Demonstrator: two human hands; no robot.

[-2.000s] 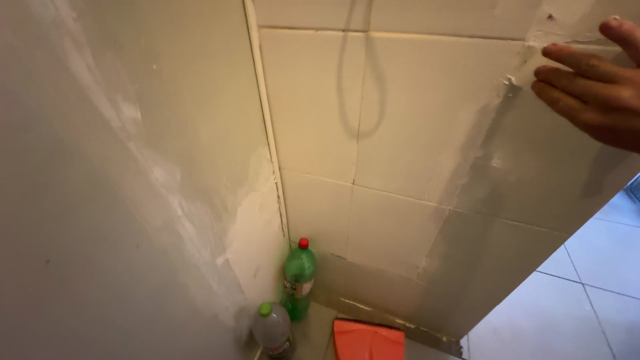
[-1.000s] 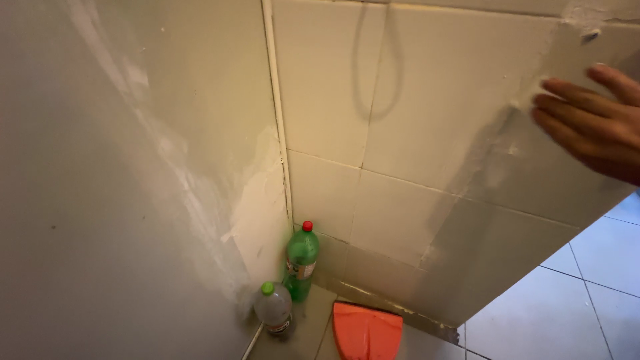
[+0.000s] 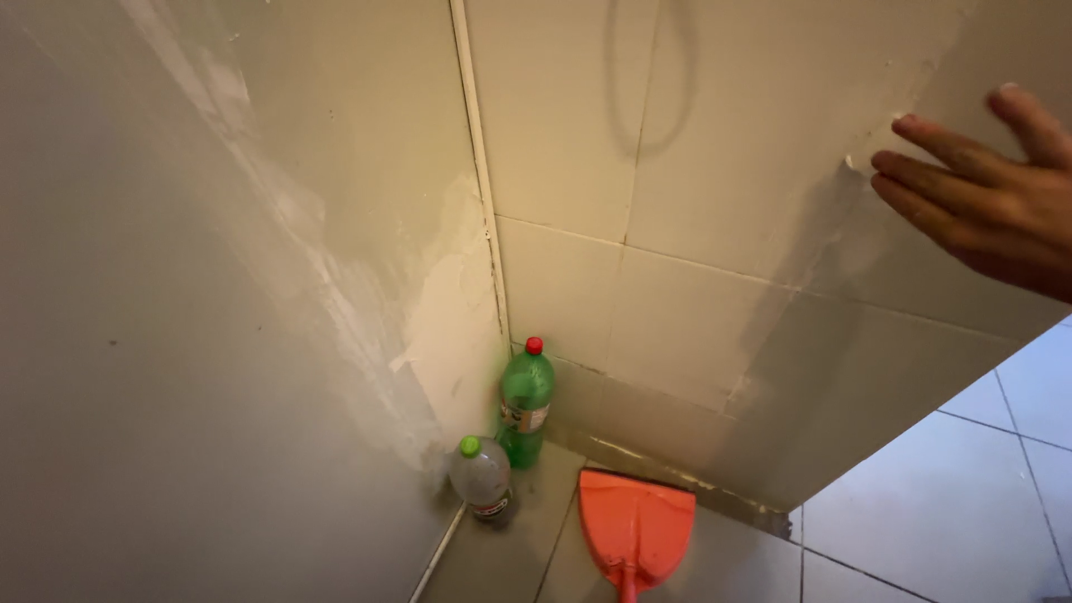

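Observation:
At the right edge of the head view my right hand (image 3: 988, 193) is held out flat with its fingers spread, holding nothing. Its fingertips are at or close to the tiled wall (image 3: 703, 335), beside a rough, chipped line in the surface; whether they touch it cannot be told. The hand's shadow falls on the tiles below it. My left hand is out of view. Lower down, a green plastic bottle with a red cap (image 3: 526, 406) stands in the corner. A clear plastic bottle with a green cap (image 3: 481, 477) is just in front of it.
An orange dustpan (image 3: 636, 528) lies on the tiled floor (image 3: 536, 536) near the wall's foot. On the left rises a grey wall (image 3: 167, 402) with patchy filler. A narrow trim strip (image 3: 479, 151) runs down the corner. Paler floor tiles (image 3: 904, 494) show beyond the wall's right end.
My right hand stays by the tiled wall, its thumb now farther from the fingers. The view has shifted somewhat. The bottles and the dustpan stand where they were.

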